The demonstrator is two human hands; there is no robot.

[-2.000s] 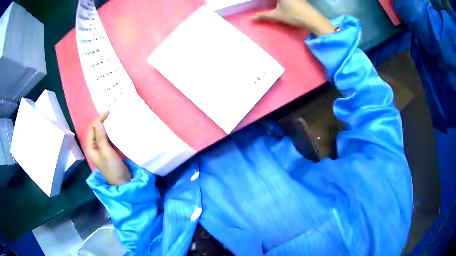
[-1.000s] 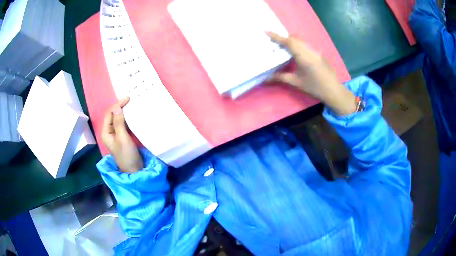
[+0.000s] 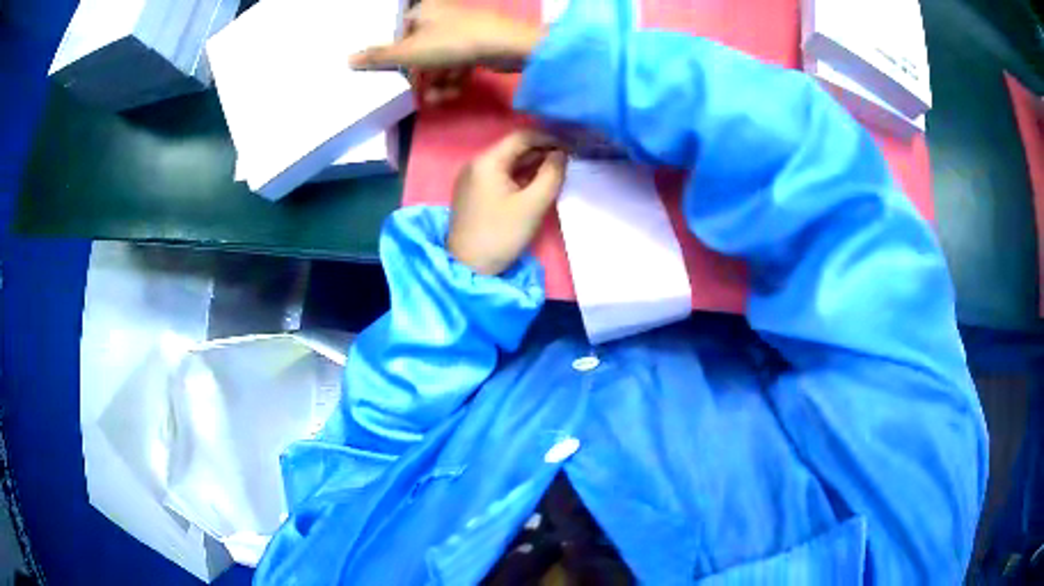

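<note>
The label strip (image 3: 624,240) runs toward me over the red-pink mat (image 3: 721,258); its near part is blank and bends down at the mat edge. My left hand (image 3: 506,200) has its thumb and fingertips pinched together at the strip's left edge; no separate label can be made out. My right hand (image 3: 464,44) reaches across to the upper left, fingers over the right edge of a flat white box (image 3: 303,80); whether it grips the box is unclear. My right sleeve hides the strip's far part.
White boxes with small black print (image 3: 868,52) are stacked at the mat's upper right. More white boxes (image 3: 143,52) stand at the far left of the dark green table (image 3: 126,189). An open carton with a translucent liner (image 3: 235,412) is at lower left.
My right hand has left the box on the mat and crossed to the left boxes. White boxes now show at the mat's right. My left hand's fingers have closed. The view has shifted left.
</note>
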